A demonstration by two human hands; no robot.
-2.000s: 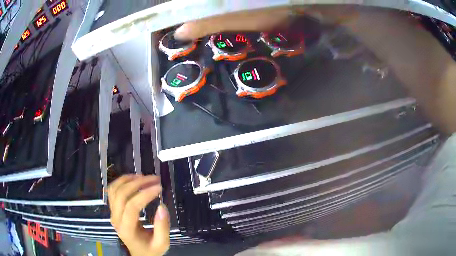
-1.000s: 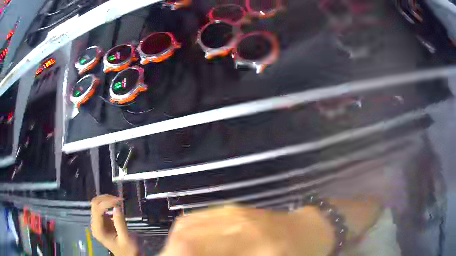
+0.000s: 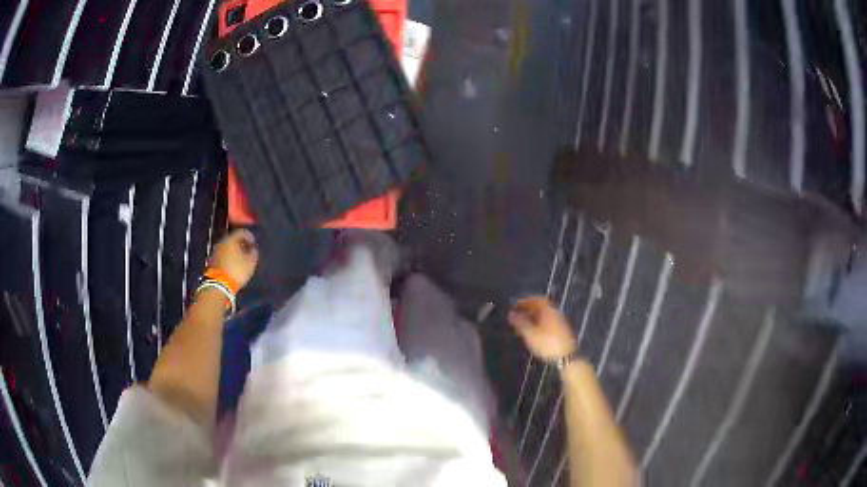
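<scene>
A dark foam compartment tray (image 3: pixel 323 114) lies turned at an angle on a red-orange support (image 3: pixel 366 214) in front of my legs. Several round watch heads (image 3: pixel 276 27) sit in the pockets along its far edge; the other pockets look empty. My left hand (image 3: pixel 235 257), with an orange strap and white band at the wrist, is near the support's near left corner, not touching the tray. Its fingers are partly curled and I cannot tell whether it holds anything. My right hand (image 3: pixel 545 328) hangs to the right of my legs, fingers loosely bent, with no held thing visible.
Rack shelves with white edges rise on the left (image 3: pixel 86 285) and on the right (image 3: pixel 665 276). A grey floor aisle (image 3: pixel 466 143) with a faint yellow marking runs between them. A white paper (image 3: pixel 49 121) is on the left rack. A blurred brown shape crosses the right rack.
The view has swung from the shelf with round watches down to the aisle, tray and my legs. Both hands are now low at my sides, away from the shelves seen before.
</scene>
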